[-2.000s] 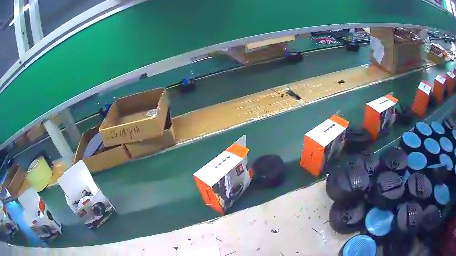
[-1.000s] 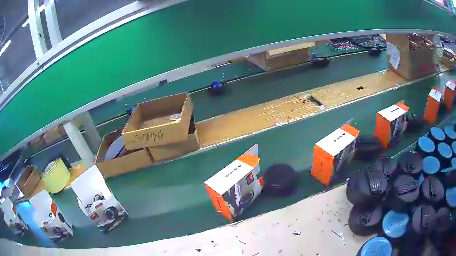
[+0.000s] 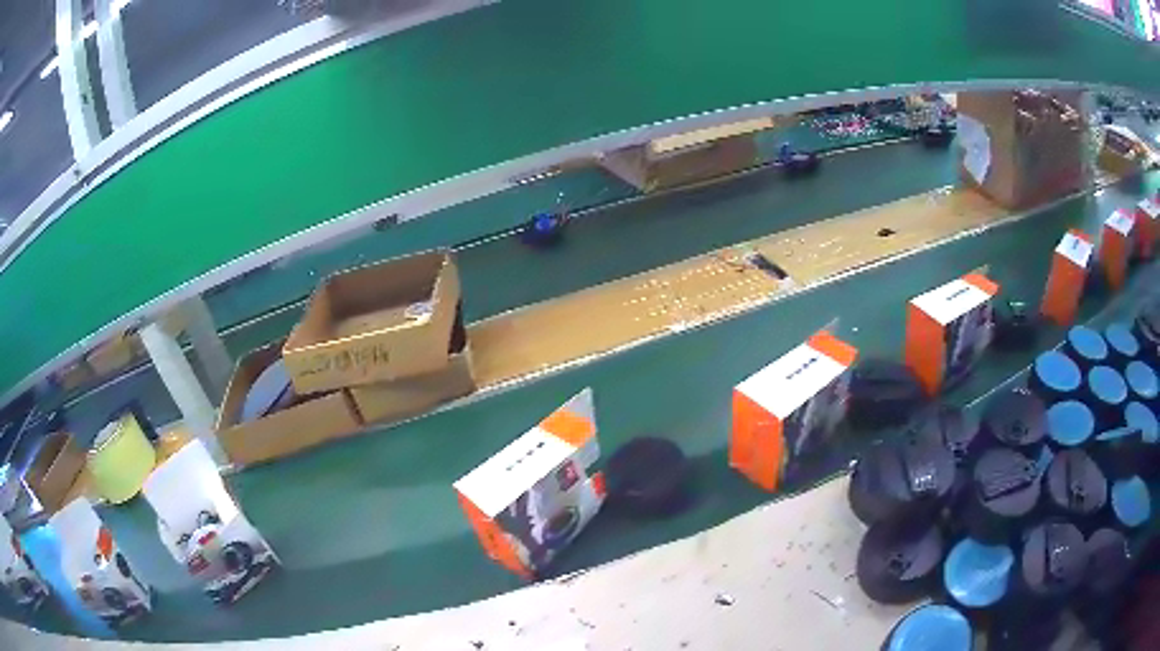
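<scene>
No hand is in view. Nearest in front, a white and orange retail box [image 3: 541, 499] stands on the green belt [image 3: 369, 547], its flap raised. A black round unit [image 3: 646, 476] lies just right of it. A second box [image 3: 791, 410] stands further right with a black unit [image 3: 880, 392] beside it, and a third box [image 3: 949, 331] stands beyond. At the left, several boxes with open white flaps, one of them nearer [image 3: 210, 524], stand on the belt. Black round units, many with light-blue faces [image 3: 977, 572], are piled at the right.
Open brown cartons [image 3: 369, 363] are stacked on the board shelf [image 3: 573, 333]. A yellow-green roll [image 3: 121, 458] is at the left. A large brown carton [image 3: 1024, 153] stands at the far right. The pale bench [image 3: 712, 598] has small dark specks. A green panel [image 3: 509, 83] spans overhead.
The view has shifted slightly between frames. Compared with one second ago, the boxes and units on the near belt appear a little further left relative to the shelf. No hand has appeared.
</scene>
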